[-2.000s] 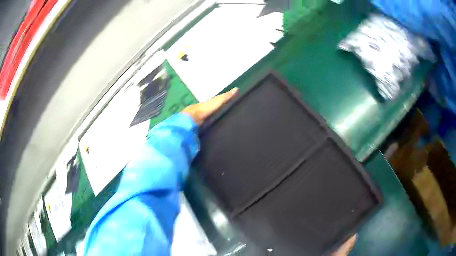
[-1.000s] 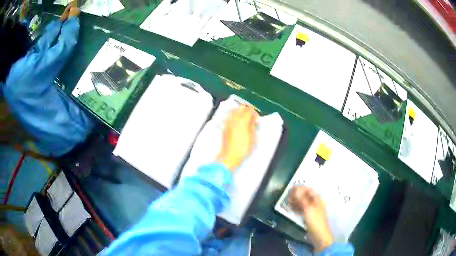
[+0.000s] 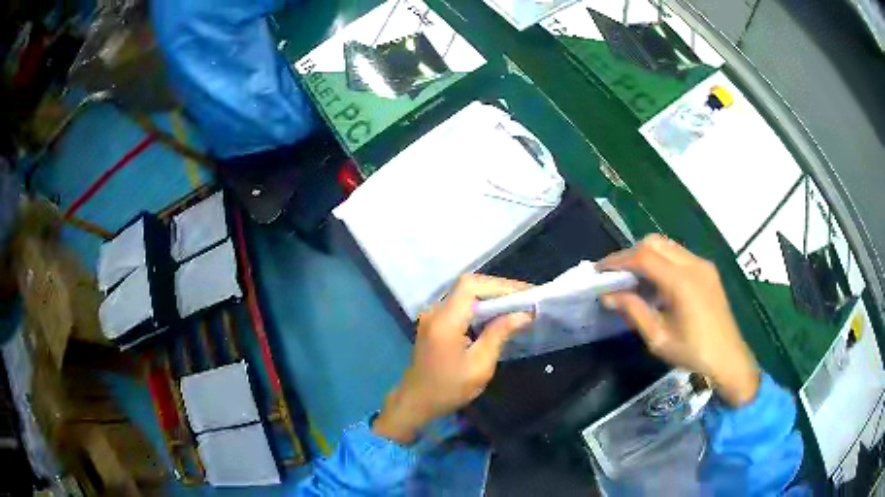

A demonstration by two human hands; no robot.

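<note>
My left hand (image 3: 451,354) and my right hand (image 3: 684,306) hold a bagged tablet (image 3: 573,315) between them by its upper edge, tilted steeply above a black tray (image 3: 553,243). Another bagged tablet (image 3: 446,199) in a white sleeve lies flat in the tray's far-left bay. The bay under my hands shows bare black. An open white box (image 3: 645,422) with a clear bag in it sits at the lower right, partly hidden by my right forearm.
Boxes with printed tablets (image 3: 393,68) lie on the green bench. Open boxes with yellow pieces (image 3: 742,180) line the conveyor at right. A neighbour's blue sleeve (image 3: 238,78) is at upper left. A trolley (image 3: 257,330) with filled trays stands on the floor at left.
The tablet my left hand touched in the tray is now lifted and tilted in both hands. My right hand has left the open box. The view has turned toward the trolley.
</note>
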